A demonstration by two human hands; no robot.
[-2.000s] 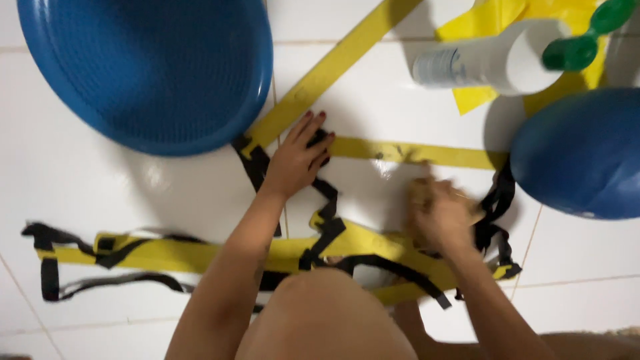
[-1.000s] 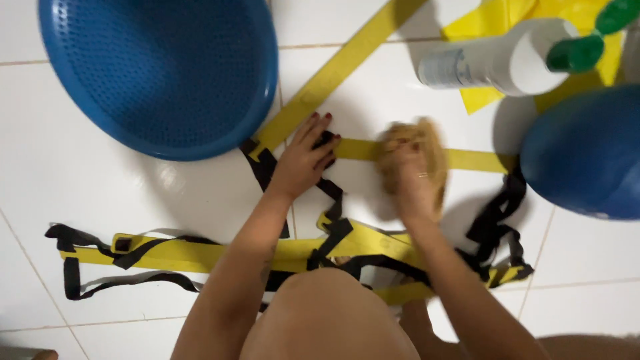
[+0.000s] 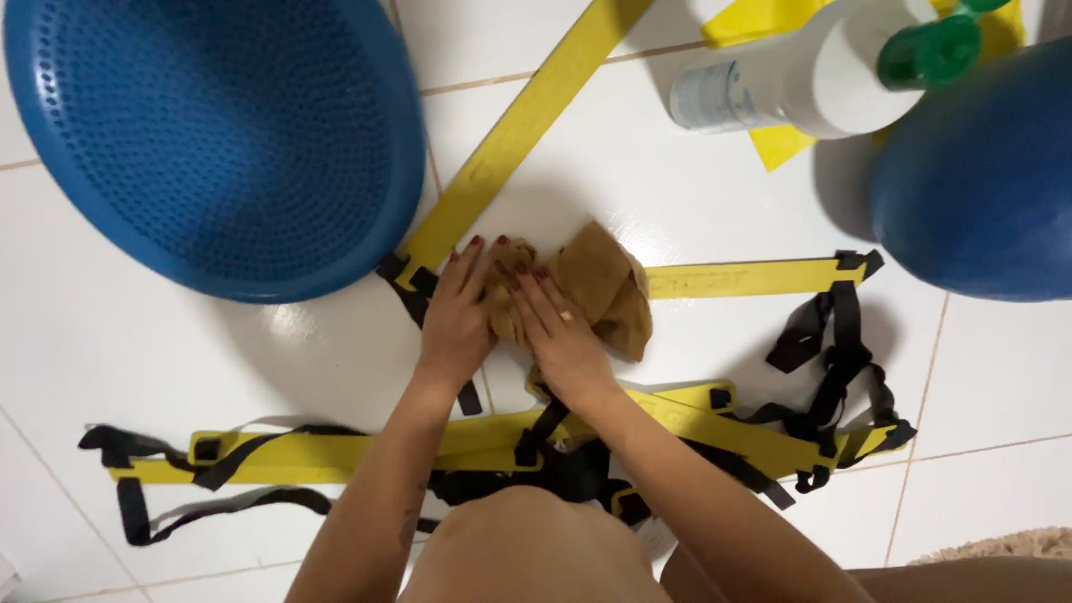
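A crumpled brown cloth [image 3: 605,289] lies over the left end of a yellow plastic slat [image 3: 754,279] of an agility ladder. My right hand [image 3: 563,339] presses on the cloth with fingers extended. Beside it, my left hand [image 3: 456,314] touches the cloth's left edge near the slat's end; whether it grips cloth or strap underneath is hidden. Another yellow slat [image 3: 519,134] slants up from there. Closer to my knee, more yellow slats [image 3: 318,456] lie stacked, with black webbing straps [image 3: 846,352] tangled around them.
On the white tiled floor, a blue textured balance disc [image 3: 226,142] is at upper left. A white bottle with a green cap [image 3: 804,75] is at upper right, over yellow sheet material [image 3: 779,146]. A smooth blue ball-like object [image 3: 980,176] is at the right edge.
My right hand has moved left along the slat with the cloth, from its right part to beside my left hand. The right end of the slat is now uncovered.
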